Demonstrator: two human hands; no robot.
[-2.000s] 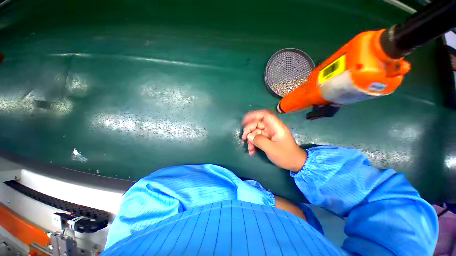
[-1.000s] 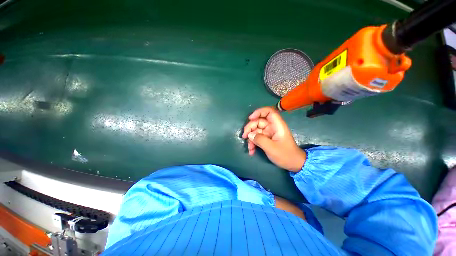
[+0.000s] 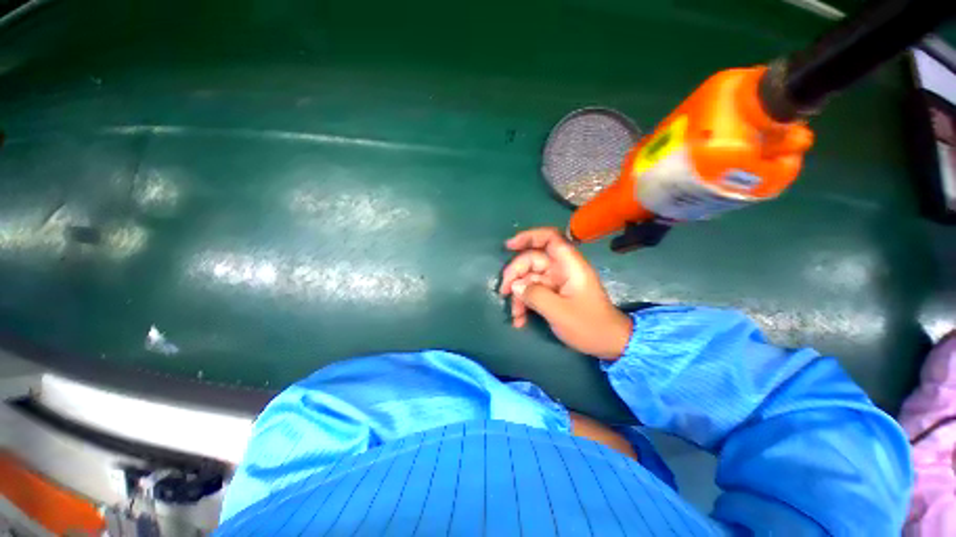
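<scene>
The orange electric screwdriver (image 3: 681,157) hangs tilted from its black cable at upper right, its narrow end pointing down-left. Its nose is close to my right hand (image 3: 558,291); whether they touch cannot be told. My right hand rests palm up on the green mat, fingers loosely bent and somewhat apart, with nothing visible in it. A round grey-rimmed dish (image 3: 590,152) with small metallic screws at its lower side is partly behind the screwdriver. My left hand is hidden; only a strip of skin shows below the blue sleeve, at the cap brim.
The green bench mat (image 3: 346,168) shows shiny patches and a small white scrap (image 3: 160,341). A white machine with an orange strip (image 3: 47,495) is at lower left, blurred. A dark-edged object (image 3: 936,136) is at upper right. A pink sleeve (image 3: 933,441) of another person shows at the right edge.
The screwdriver has shifted slightly left in the picture, and the view itself has moved a little. The pink sleeve has come further into view since the first frame. My right hand stays nearly still.
</scene>
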